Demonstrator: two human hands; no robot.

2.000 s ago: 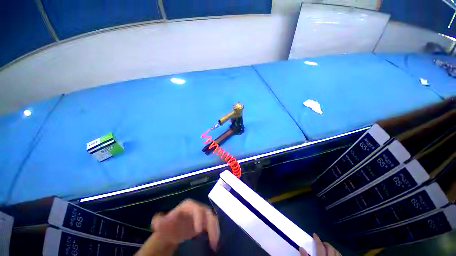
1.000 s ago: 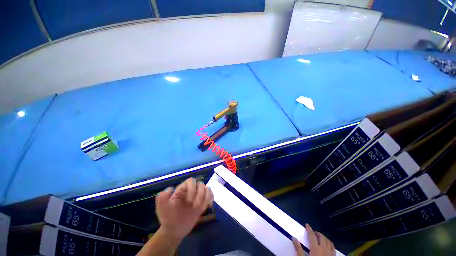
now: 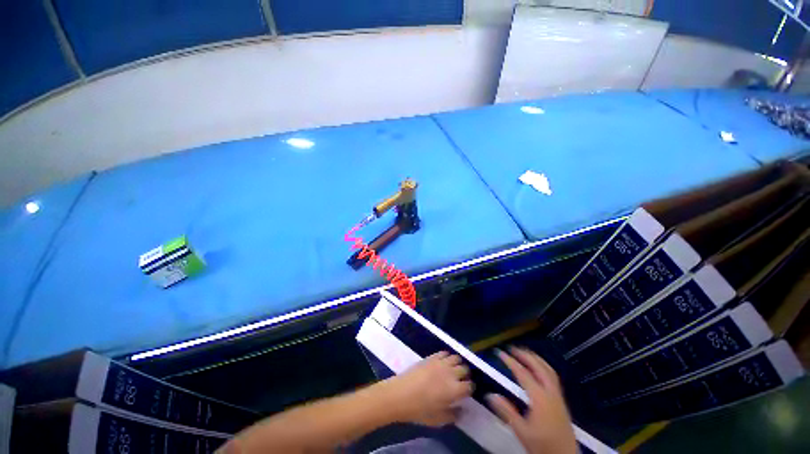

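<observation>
A tall, thin TV carton (image 3: 388, 344) stands in front of me with its narrow side up, its two long white flaps parted by a dark gap that is wider at the near part. My left hand (image 3: 432, 387) lies over the left flap with its fingers curled at the gap. My right hand (image 3: 536, 403) is at the right flap with its fingers spread; its exact grip is unclear. The yellow and black pneumatic stapler (image 3: 397, 215) lies on the blue bench beyond the carton, joined to the red coiled air hose (image 3: 384, 269).
The blue-covered bench (image 3: 275, 213) runs across the view. On it are a green and white box (image 3: 172, 262) and a white scrap (image 3: 536, 182). Open cartons (image 3: 692, 300) stand in a row at right, and more cartons (image 3: 133, 388) stand at lower left.
My left hand has come down from the air beside the carton onto its left flap. My right hand has moved up and left along the flap. The gap between the flaps has widened.
</observation>
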